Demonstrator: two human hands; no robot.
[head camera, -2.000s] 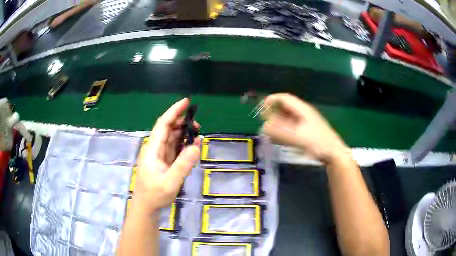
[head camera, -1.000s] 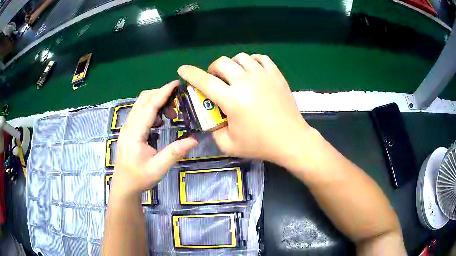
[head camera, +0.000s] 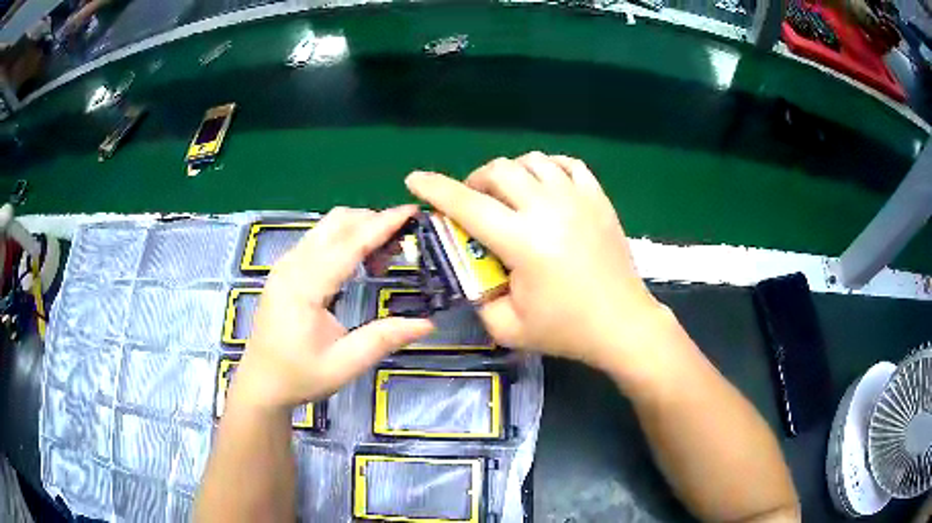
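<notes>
My right hand (head camera: 562, 255) grips the device body (head camera: 471, 259), which shows a yellow and whitish face with a round dark mark. My left hand (head camera: 317, 306) holds a thin black front frame (head camera: 437, 268) between thumb and fingertips, tilted and against the edge of the body. The frame is seen nearly edge-on and is partly hidden by my fingers. Below the hands, the translucent frame tray (head camera: 169, 378) holds several yellow-and-black open frames, one of them at lower centre (head camera: 437, 403). My hands cover part of the tray.
The green conveyor (head camera: 337, 153) runs beyond its white edge, with an assembled unit (head camera: 211, 136) and other small units on it. A black slab (head camera: 792, 352) and a desk fan (head camera: 904, 429) are at right, beside a grey post (head camera: 899, 220). A red tray (head camera: 843, 46) is at far right.
Two seconds ago my right hand was apart over the conveyor; by one second ago it held the body against the frame. Since then the hands keep this grip while the view has shifted.
</notes>
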